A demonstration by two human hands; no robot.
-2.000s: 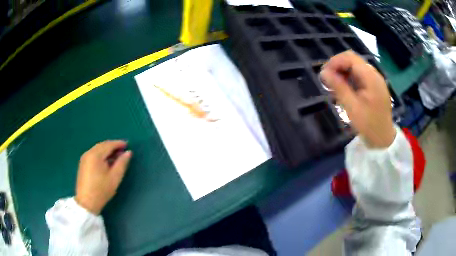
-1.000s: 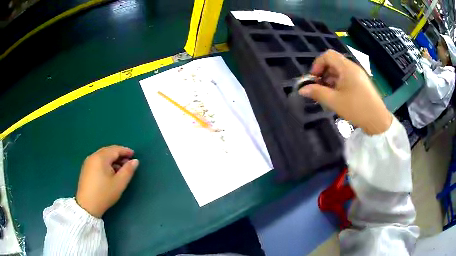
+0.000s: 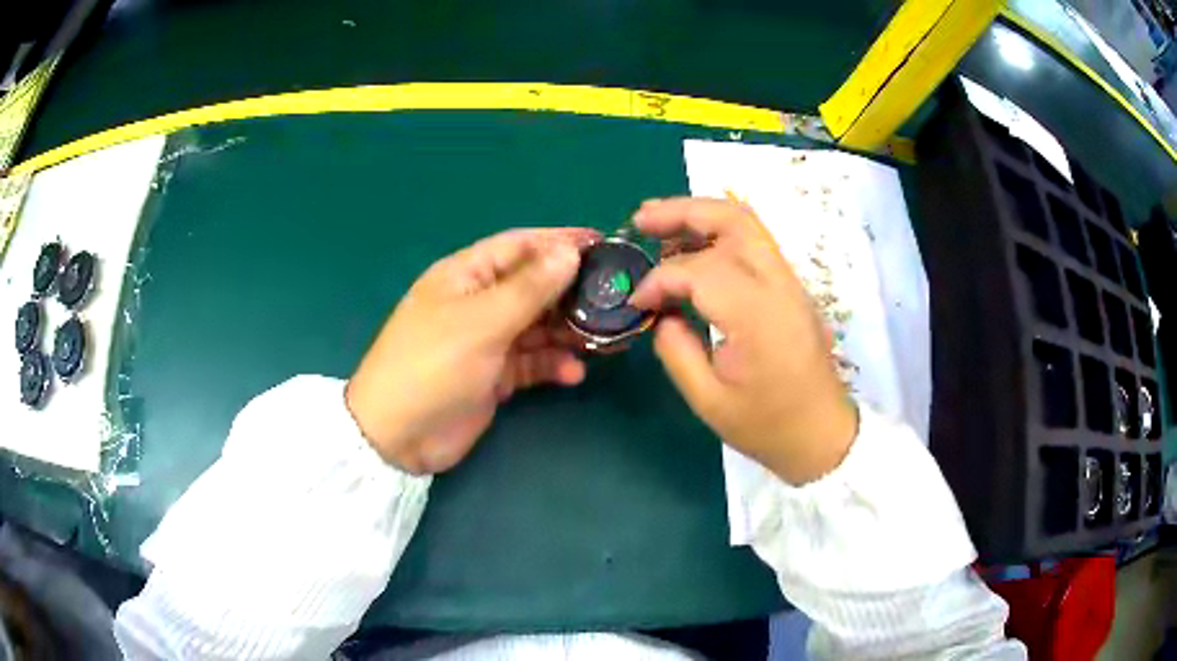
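A round watch case [image 3: 609, 291] with a black face, a silvery rim and a green spot is held above the green bench mat, near the middle of the view. My left hand [image 3: 471, 336] grips it from the left, fingers and thumb at its edge. My right hand [image 3: 755, 329] is at its right side, with fingertips touching the face and rim. Whether the right fingers hold a small part cannot be seen. The white paper [image 3: 891, 310] with tiny scattered bits lies partly behind my right hand.
The black foam tray [image 3: 968, 336] stands at right, with silver-rimmed units in some lower pockets. Several black discs [image 3: 67, 349] lie on the pale mat [image 3: 90, 426] at left. A yellow post [image 3: 910, 71] rises behind the paper. Something red [image 3: 1065, 607] is below the tray.
The view has turned left. My right hand has brought the unit from over the tray to the middle. My left hand, empty before, has closed on it.
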